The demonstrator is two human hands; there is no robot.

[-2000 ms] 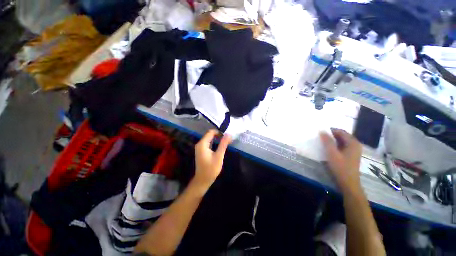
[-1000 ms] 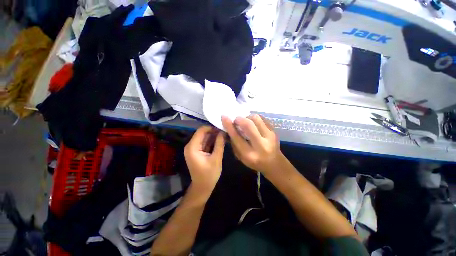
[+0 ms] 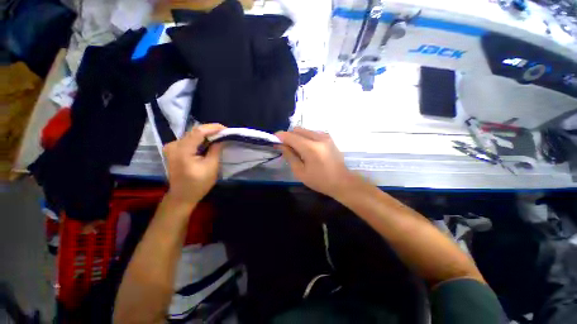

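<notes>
My left hand [image 3: 193, 161] and my right hand [image 3: 314, 158] pinch the two ends of a white edge with a black strip [image 3: 247, 137]. The edge is held in a shallow arch above the front of the sewing table. The black fabric panels [image 3: 237, 76] joined to it lie behind my hands on the table. Another black piece [image 3: 107, 107] hangs over the table's front edge at the left. A white panel with a black stripe [image 3: 175, 104] shows beside my left hand. My fingertips partly cover the strip's ends.
The sewing machine [image 3: 405, 35] stands behind at the right, its presser foot [image 3: 345, 66] away from the cloth. A smartphone [image 3: 438, 92], thread snips [image 3: 474, 152] and a red-handled tool [image 3: 500, 124] lie on the table. A red crate [image 3: 85, 253] and striped pieces [image 3: 205, 281] are below left.
My right hand has come left from near the machine bed to the cloth. Both hands, first close together, have moved apart with the white and black edge stretched between them.
</notes>
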